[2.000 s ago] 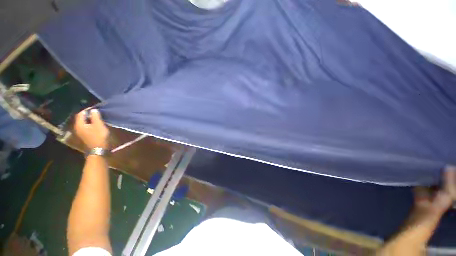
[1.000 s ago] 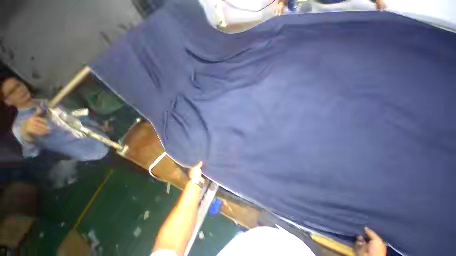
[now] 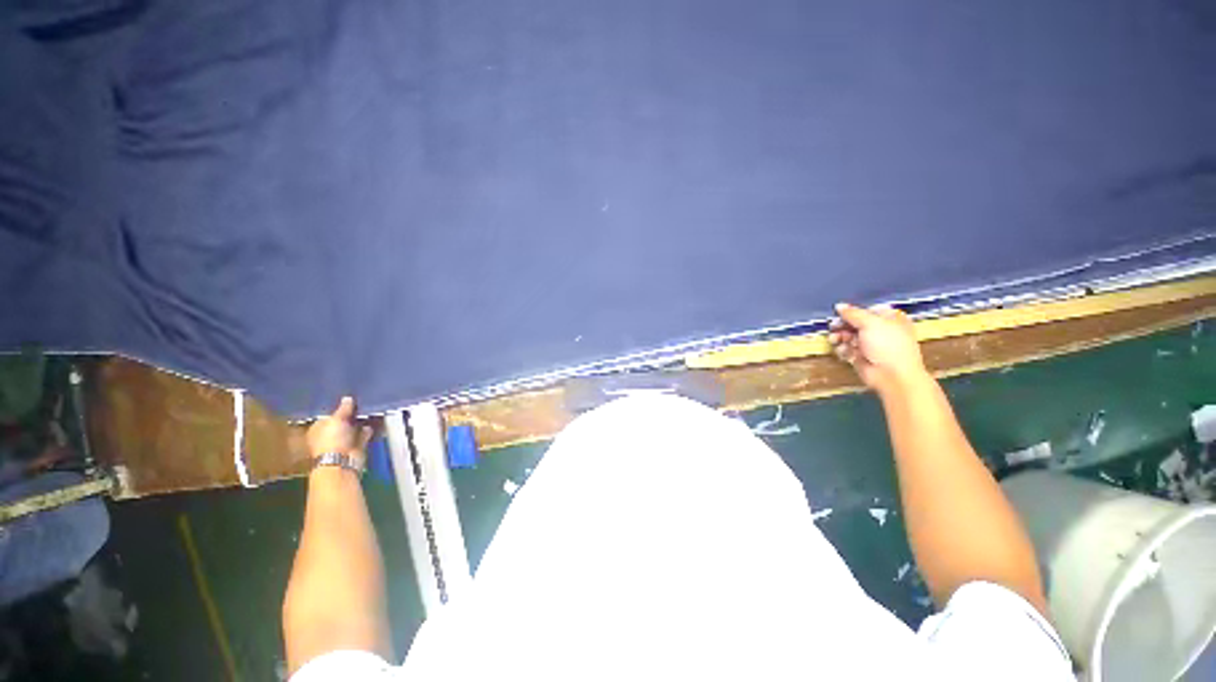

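A wide navy fabric ply [image 3: 600, 173] covers the table, its pale selvedge along the near edge, with creases at the left. My left hand [image 3: 339, 433], with a metal band on the wrist, pinches the near edge of the ply beside the silver cutter track rail [image 3: 430, 513]; its thumb is on top of the cloth. My right hand [image 3: 875, 341] has its fingertips at the selvedge further right, above the yellow stick [image 3: 1054, 312]; its fingers are curled at the edge. The stacked lay edge shows as thin layers under the ply.
Blue blocks [image 3: 462, 446] flank the rail, which sticks out past the brown table edge [image 3: 560, 412]. A white strip [image 3: 240, 437] lies on bare wood at the left. An off-white bin [image 3: 1114, 560] stands on the scrap-littered green floor at the right. A pale pole [image 3: 56, 498] and part of a person's blue clothing show at far left.
The ply has come down flatter over the table, its near edge now along the table edge. Both hands are lower at that edge. The view has shifted, bringing the bin into view.
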